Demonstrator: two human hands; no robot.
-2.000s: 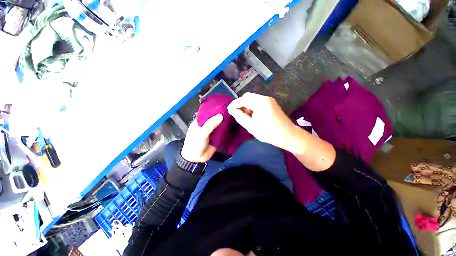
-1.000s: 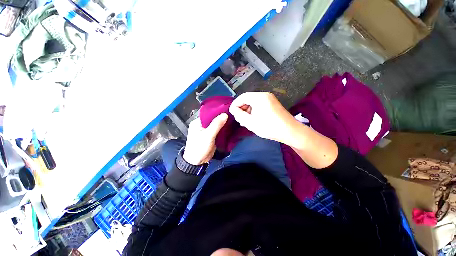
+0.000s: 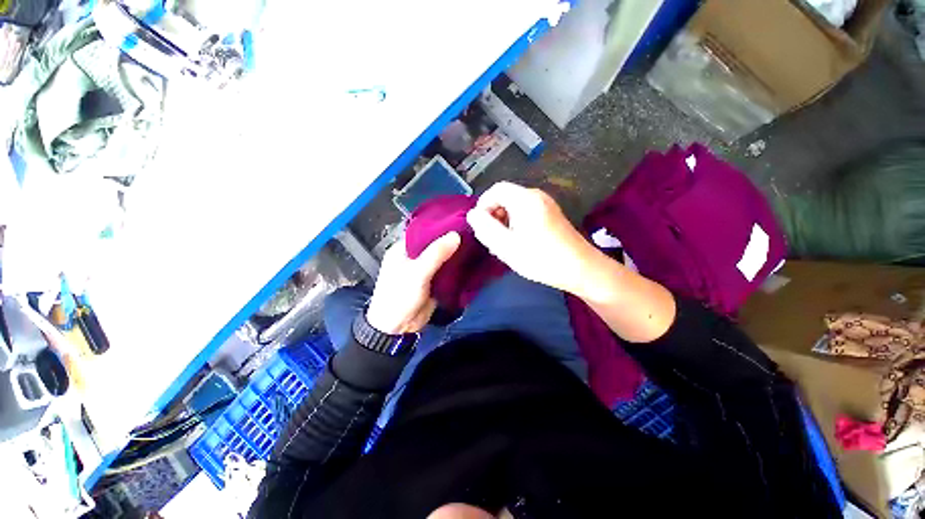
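A maroon garment piece (image 3: pixel 434 225) is held over my lap beside the table edge. My left hand (image 3: pixel 408 284) holds it from below and the left side, thumb on top, with part of the cloth bulging over the fingers. My right hand (image 3: pixel 529 235) is at the cloth's upper right edge with thumb and forefinger pinched together on it. Whether a small thing sits between those fingertips cannot be told. A maroon garment stack (image 3: pixel 700 218) with white slips lies to the right of my lap.
The white table (image 3: pixel 254 203) with a blue edge runs diagonally at left. On it are green cloth (image 3: pixel 86 106), small blue snips (image 3: pixel 367 93) and dark-handled tools (image 3: pixel 91 326). A blue crate (image 3: pixel 259 400) is below. Cardboard boxes (image 3: pixel 781 61) stand at right.
The view has shifted slightly, so the table things appear a little further left. Both hands keep nearly the same hold on the maroon cloth, with only small finger movement.
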